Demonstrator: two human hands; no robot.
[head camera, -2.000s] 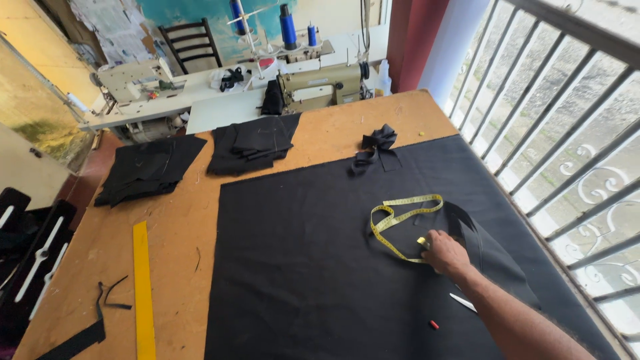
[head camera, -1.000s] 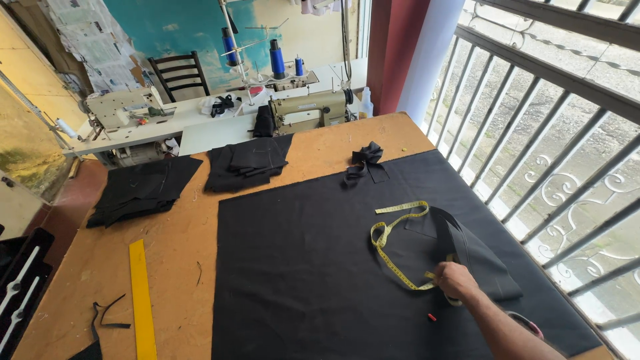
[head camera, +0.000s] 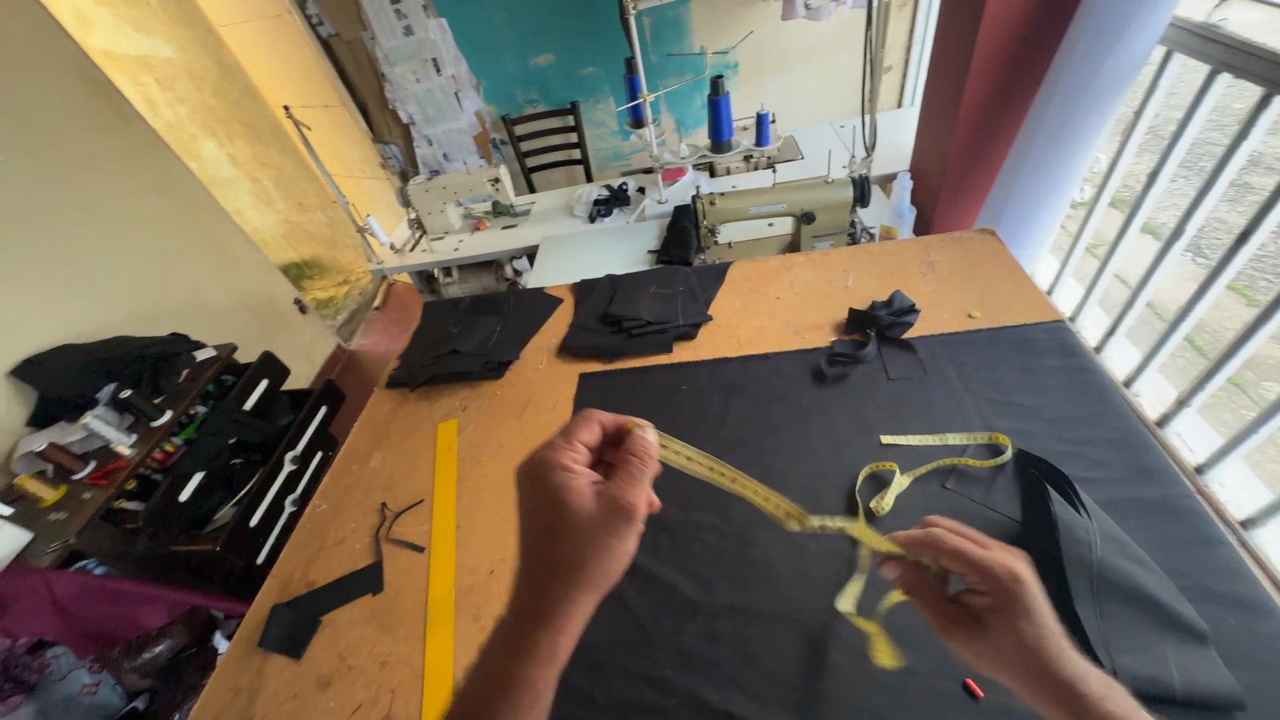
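A yellow tape measure (head camera: 735, 484) is stretched between my two hands above a large sheet of black fabric (head camera: 720, 620). My left hand (head camera: 590, 490) pinches one part of it between thumb and fingers. My right hand (head camera: 975, 590) grips another part, with a loop hanging below and more of the tape curling on the cloth behind. Right of my right hand lies a folded black fabric piece (head camera: 1130, 590). A small red object (head camera: 974, 688) rests on the cloth below that hand.
Two stacks of cut black fabric (head camera: 475, 335) (head camera: 640, 312) lie at the table's far side, near a sewing machine (head camera: 780, 215). Black strips (head camera: 885, 318) are bunched at the cloth's far edge. A yellow ruler (head camera: 441, 570) lies left. A metal railing (head camera: 1180, 240) borders the right.
My left hand has come into view and holds the tape measure. My right hand has lifted its part of the tape off the cloth. The view has swung left.
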